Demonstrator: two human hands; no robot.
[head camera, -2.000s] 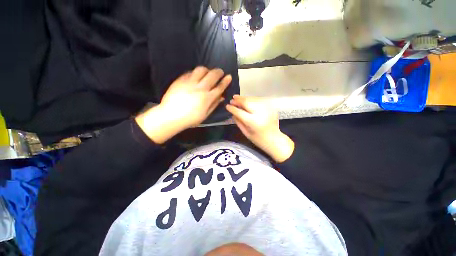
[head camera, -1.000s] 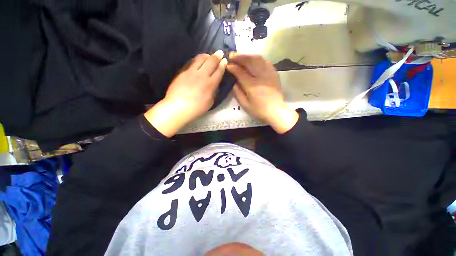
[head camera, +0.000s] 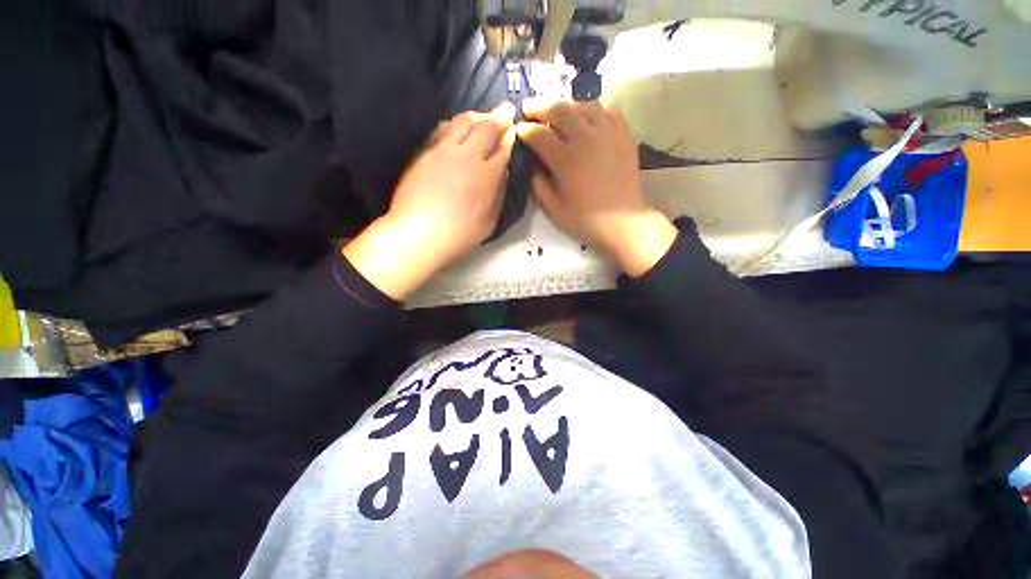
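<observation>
The large black garment piece lies left of the needle, and a strip of it runs down between my hands. My left hand pinches its right edge with thumb and forefinger, just below the presser foot. My right hand pinches the same fabric edge from the right, its fingertips touching or nearly touching my left ones. The dark knob is just above my right fingers. The fingertips hide part of the edge.
The pale machine bed extends right, under the whitish machine arm. A blue tray with small white and red items stands at right, a white tape hanging beside it. Blue cloth lies lower left; a yellow bin is at the left edge.
Both hands have moved up towards the presser foot. My right hand has come from below the bed's front edge to meet my left at the fabric edge. The fabric's lower end has moved up.
</observation>
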